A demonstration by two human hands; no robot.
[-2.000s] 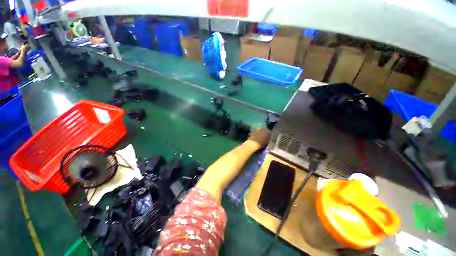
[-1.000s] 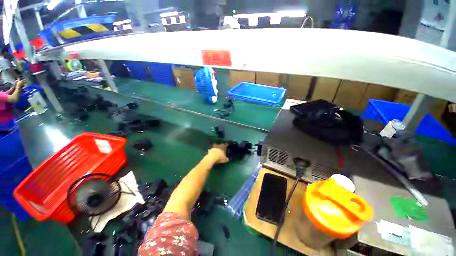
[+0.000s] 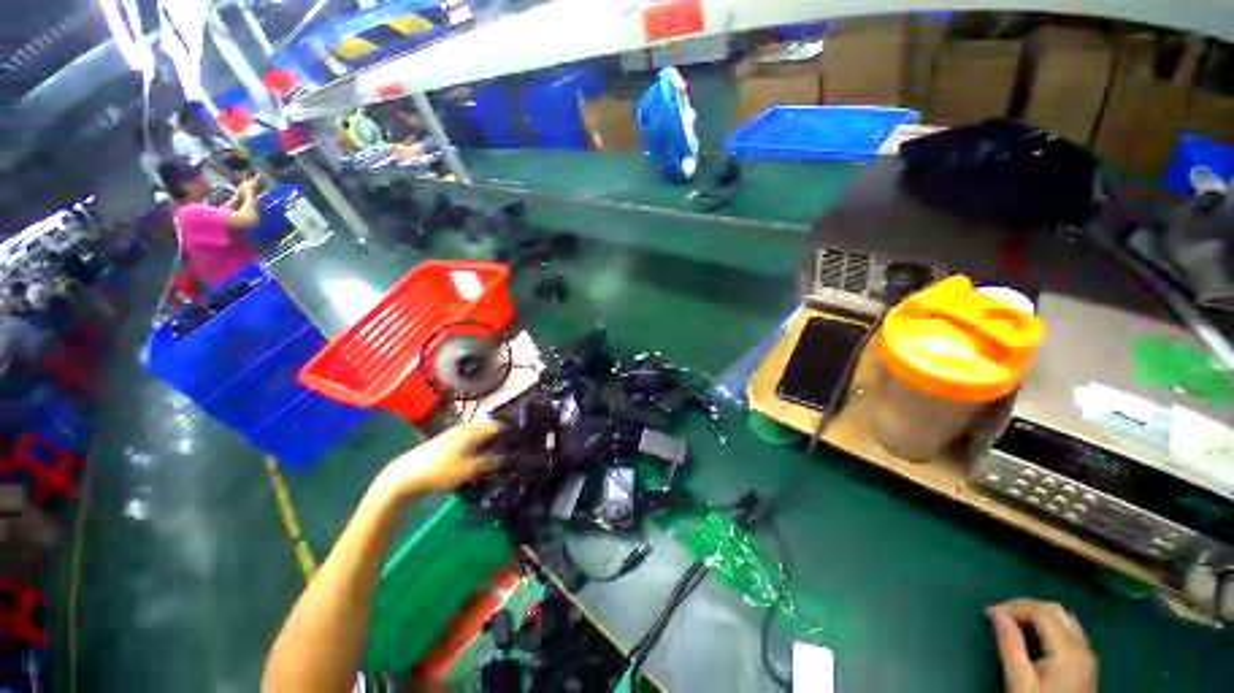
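A tangled pile of black power adapters [image 3: 582,440] with cords lies on the bench. My left hand [image 3: 453,454] is at the pile's left edge, its fingertips against the adapters; whether it grips one cannot be told. My right hand [image 3: 1045,650] rests low at the right, cut off by the bottom edge, fingers loosely curled with nothing visible in it. The silver-grey tester [image 3: 1103,487] stands on the wooden board behind it. A small white socket [image 3: 812,667] on a black lead lies between my hands, beside shiny green film [image 3: 742,558].
A tilted red basket [image 3: 406,332] and small fan [image 3: 467,363] stand behind the pile. An orange-lidded bottle [image 3: 947,372] and smartphone [image 3: 823,362] are on the board. Blue baskets [image 3: 257,372] stand left, and a green basket [image 3: 440,582] is below my left arm. A person [image 3: 217,230] is far left.
My left hand has come back from the adapters on the far bench strip to the near pile. My right hand has come into view. The view has turned, now showing the tester front.
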